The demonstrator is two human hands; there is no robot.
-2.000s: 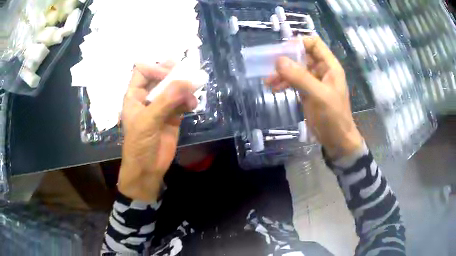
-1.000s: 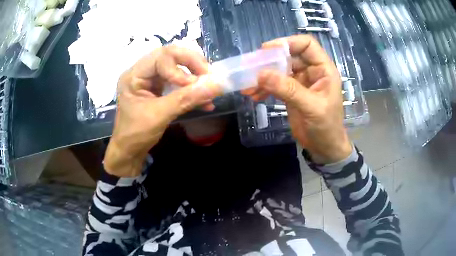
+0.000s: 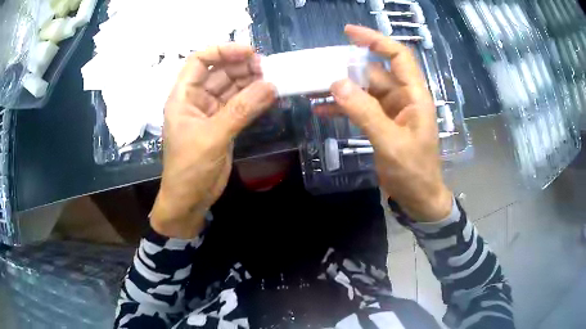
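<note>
A small clear plastic box [image 3: 308, 69], white inside with a see-through right end, is held level between both hands above the table's front part. My left hand [image 3: 209, 122] pinches its left end between thumb and fingers. My right hand [image 3: 401, 122] holds its right end, the thumb at the lower edge and the index finger raised. The fingertips behind the box are partly hidden. A loose pile of white paper slips [image 3: 148, 64] lies behind my left hand. The grooved parts tray [image 3: 321, 173] with white-ended rods is partly hidden behind my right hand.
A clear bag with cream foam blocks [image 3: 44, 56] is at the upper left. A finished-goods tray [image 3: 523, 90] with rows of white oblongs is at the far right. Ridged clear trays [image 3: 51, 283] are at the lower left. The table's front edge [image 3: 96, 191] runs below my hands.
Two seconds ago each hand held a separate piece, white at left and clear at right. Now the white piece sits inside the clear box, held at both ends.
</note>
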